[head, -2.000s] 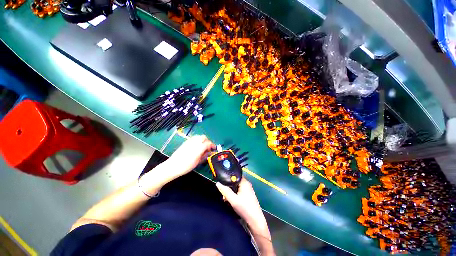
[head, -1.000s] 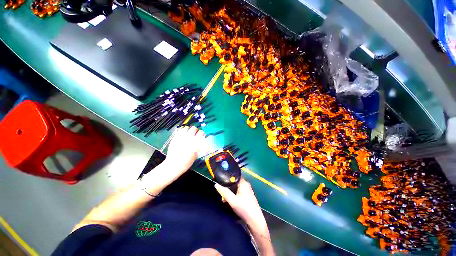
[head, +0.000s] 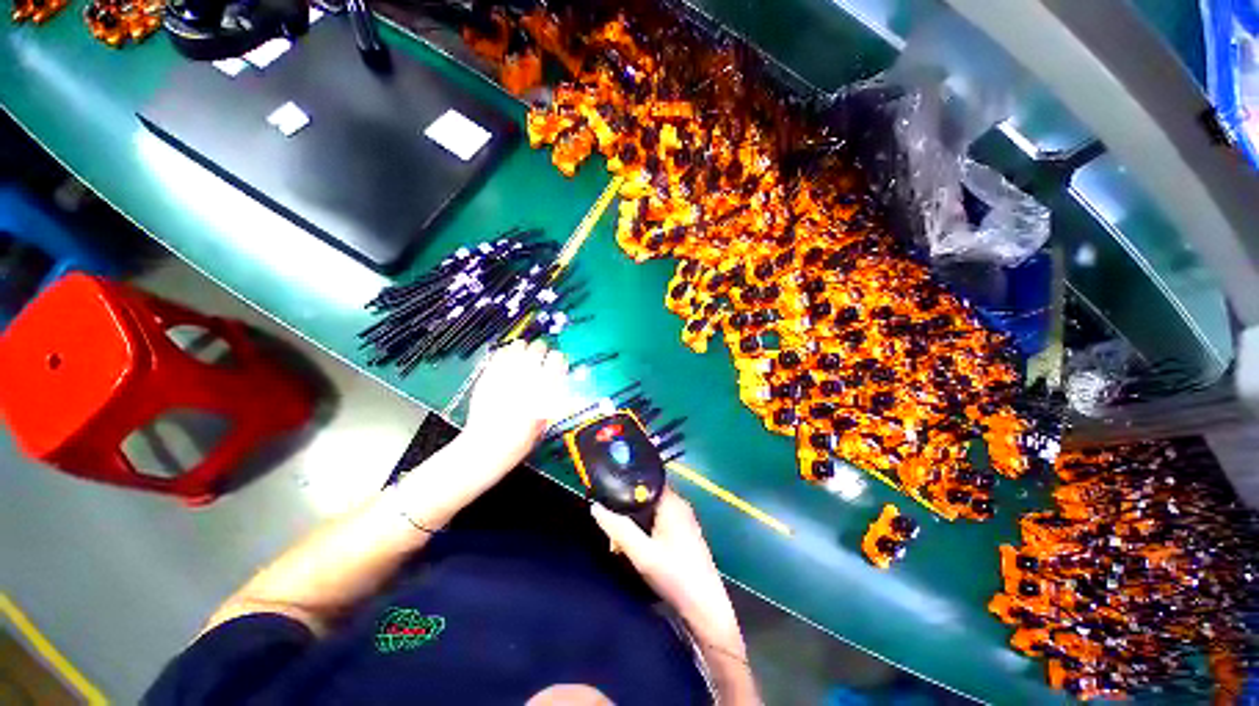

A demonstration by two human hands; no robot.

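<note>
My right hand (head: pixel 666 535) is closed round the handle of a black barcode scanner (head: pixel 619 465) with orange edging, its head towards the bench. My left hand (head: pixel 514 396) is just left of the scanner, at the lower edge of the fan of thin black labelled parts (head: pixel 463 306). Its fingertips are washed out by bright light, so I cannot tell whether they grip a part. A dark stick shows beside them. More thin black parts (head: pixel 666 432) lie beside and partly under the scanner, partly hidden by it.
A heap of orange-and-black parts (head: pixel 815 317) runs along the green bench (head: pixel 718 552). A single orange part (head: pixel 889 535) lies in front. A closed laptop (head: pixel 332 152) is at upper left, a clear plastic bag (head: pixel 973 207) behind the heap, a red stool (head: pixel 83 366) on the floor.
My left hand has moved left and up from the scanner's front edge to the fan of black parts. The scanner has shifted only slightly and stays in my right hand.
</note>
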